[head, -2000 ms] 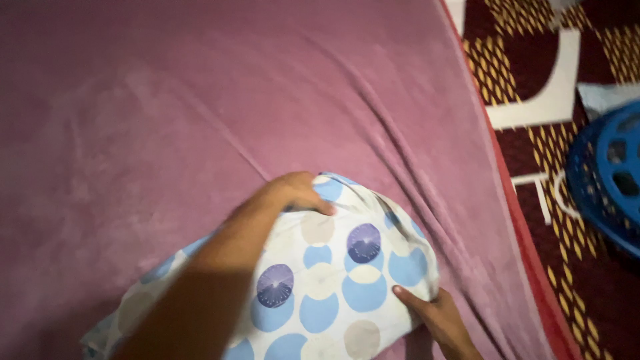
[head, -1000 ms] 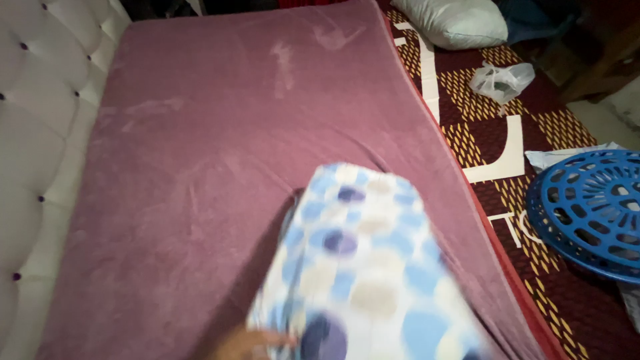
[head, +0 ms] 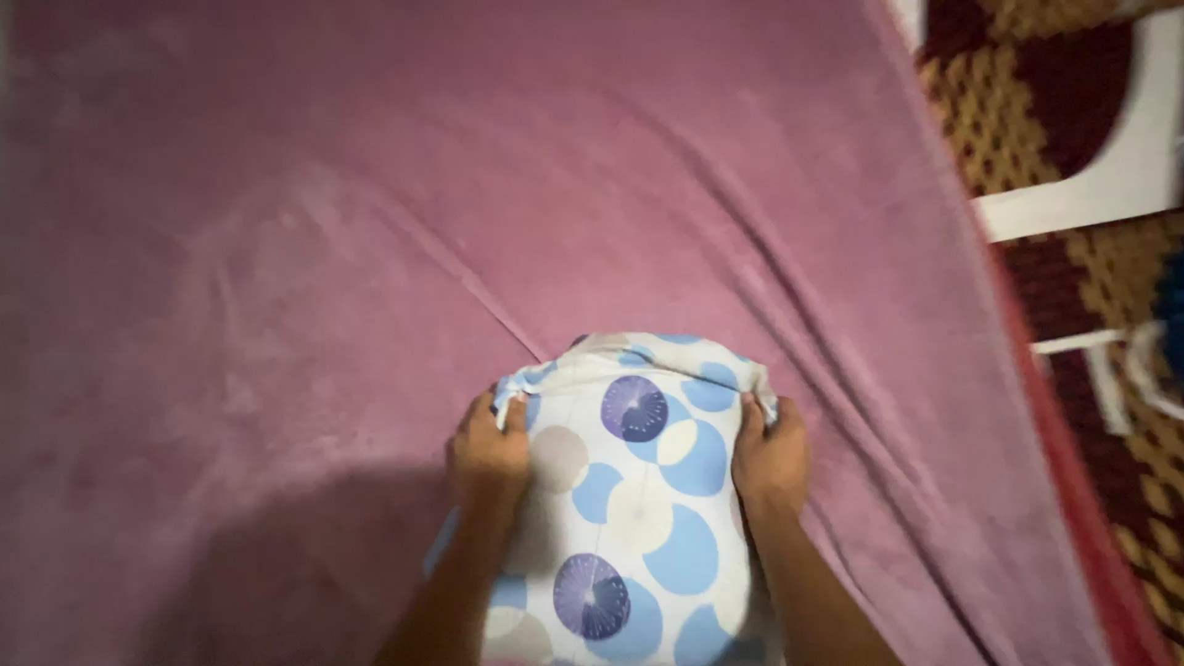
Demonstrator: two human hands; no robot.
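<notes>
A white pillow in a cover with blue, purple and beige circles (head: 638, 499) lies on the pink bedsheet (head: 324, 277), at the bottom centre. My left hand (head: 490, 449) pinches the cover at its far left corner, thumb on top. Across from it, my right hand (head: 772, 453) grips the far right corner the same way. Between the hands the far edge of the fabric is creased and bulges a little. The near end of the pillow runs out of the frame.
Long wrinkles cross the sheet to the right of the pillow. Beyond the red edge (head: 1045, 416) on the right lies a dark red, tan and white patterned carpet (head: 1045, 111). Part of a blue plastic object (head: 1170, 305) shows at the right border.
Both hands are now at the two far corners of the pillow; one second ago only one blurred hand showed near its lower left. The view has tilted down closer to the bed.
</notes>
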